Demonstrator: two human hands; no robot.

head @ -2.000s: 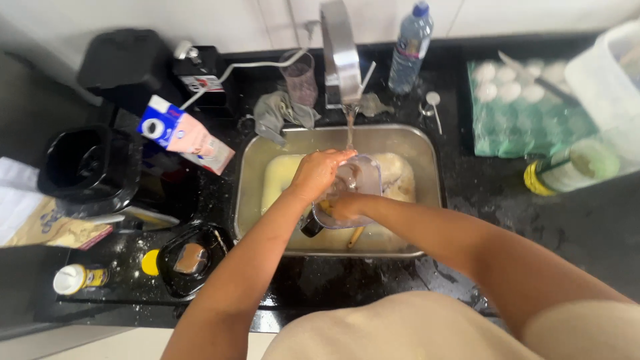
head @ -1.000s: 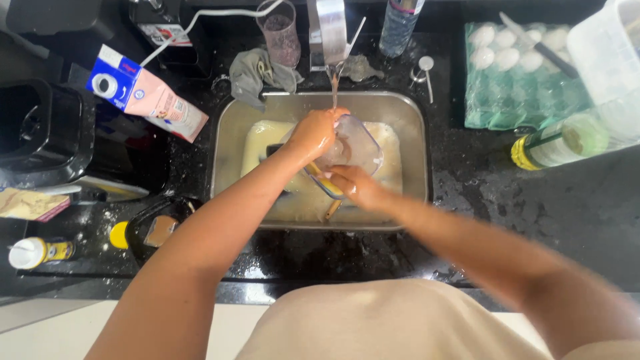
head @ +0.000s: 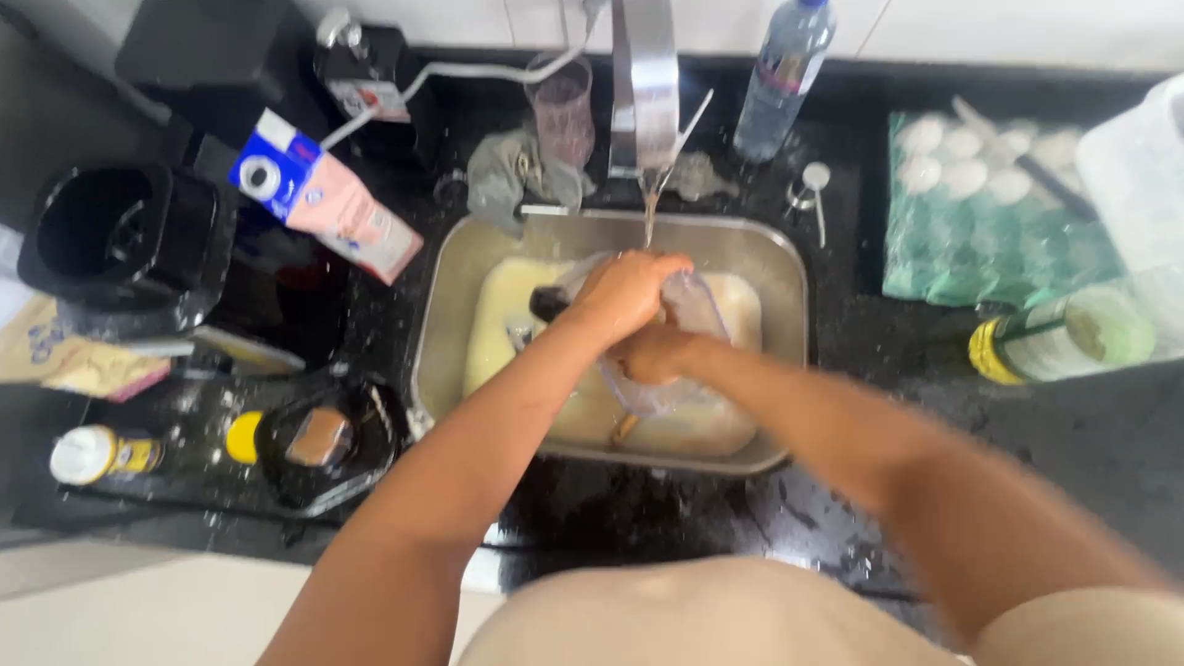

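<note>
Water runs from the metal faucet (head: 647, 102) onto a clear plastic container (head: 694, 301) in the steel sink (head: 795, 277). My left hand (head: 629, 287) grips the container's upper rim, under the stream. My right hand (head: 655, 353) reaches to the container's inside, with its fingers partly hidden. In the earlier frames a yellow sponge shows near those fingers; whether they still hold it is hidden now. Beneath the container lies cloudy, pale yellow liquid (head: 504, 287). A black handle (head: 548, 302) sticks out left of my left hand, and a wooden handle (head: 625, 427) lies below the container.
Left of the sink lie a carton (head: 347, 213), a black appliance (head: 120, 231) and a black lidded piece (head: 324, 444). Behind are a grey cloth (head: 518, 176), a pink-tinted glass (head: 562, 111) and a plastic bottle (head: 782, 83). At right, a knife (head: 1017, 157) rests across an egg tray (head: 999, 240) near a jar (head: 1045, 338).
The container has turned and tilted between my hands. My right hand has moved from its lower edge toward its inside since one second ago.
</note>
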